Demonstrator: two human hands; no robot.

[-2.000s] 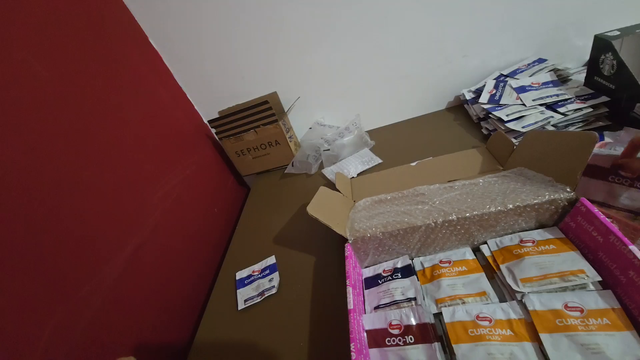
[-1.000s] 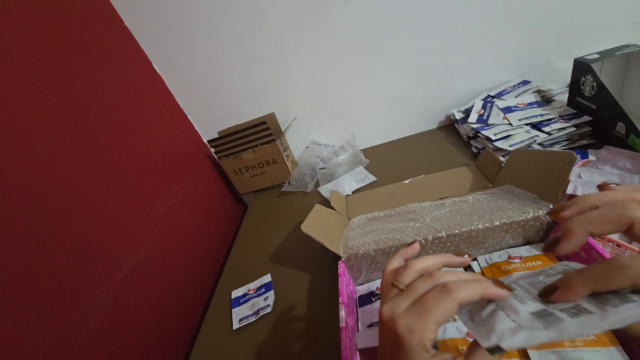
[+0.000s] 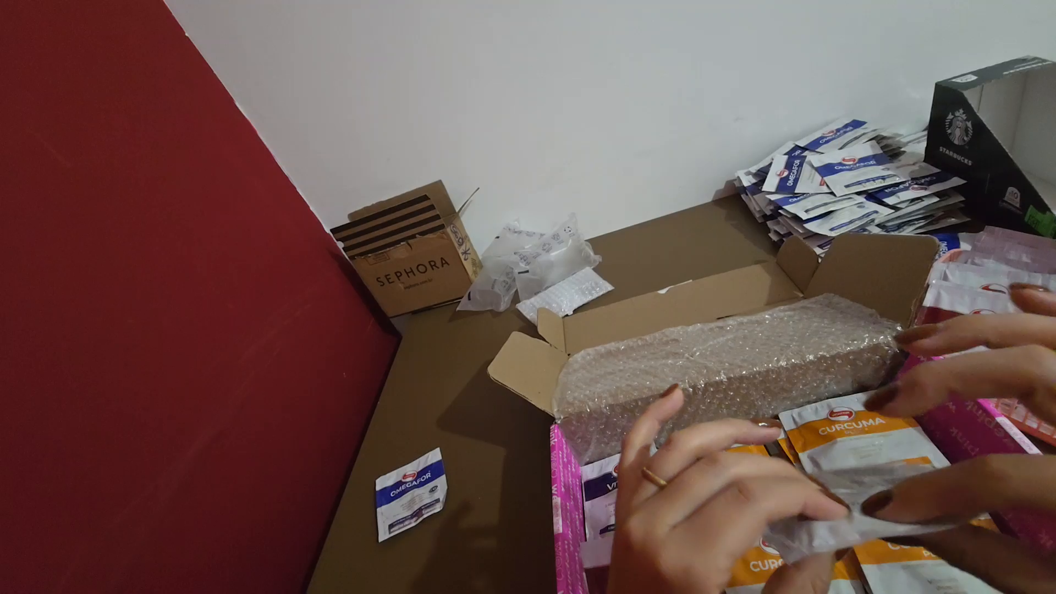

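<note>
My left hand (image 3: 718, 503), with a ring on one finger, pinches the left end of a whitish sachet (image 3: 858, 507). Thumb and fingers of my right hand (image 3: 982, 412) grip the same sachet from the right; its other fingers are raised. Both hands are over an open pink cardboard box (image 3: 569, 511). Inside it, orange-and-white Curcuma sachets (image 3: 858, 437) lie in rows, and a blue-and-white sachet (image 3: 598, 495) is at the left, partly hidden by my left hand. Bubble wrap (image 3: 726, 363) covers the box's back part and lid.
One Omegafor sachet (image 3: 411, 495) lies on the brown table (image 3: 470, 412), left of the box. Behind are a small Sephora carton (image 3: 417, 276), clear plastic packaging (image 3: 536, 260), a heap of sachets (image 3: 850, 181) and a black Starbucks box (image 3: 957, 136). More sachets (image 3: 961, 293) lie at the right. A red wall borders the left.
Two seconds ago neither hand was over the box; both came in over it, holding the whitish sachet by one second ago. They still hold it, now bent between the fingers.
</note>
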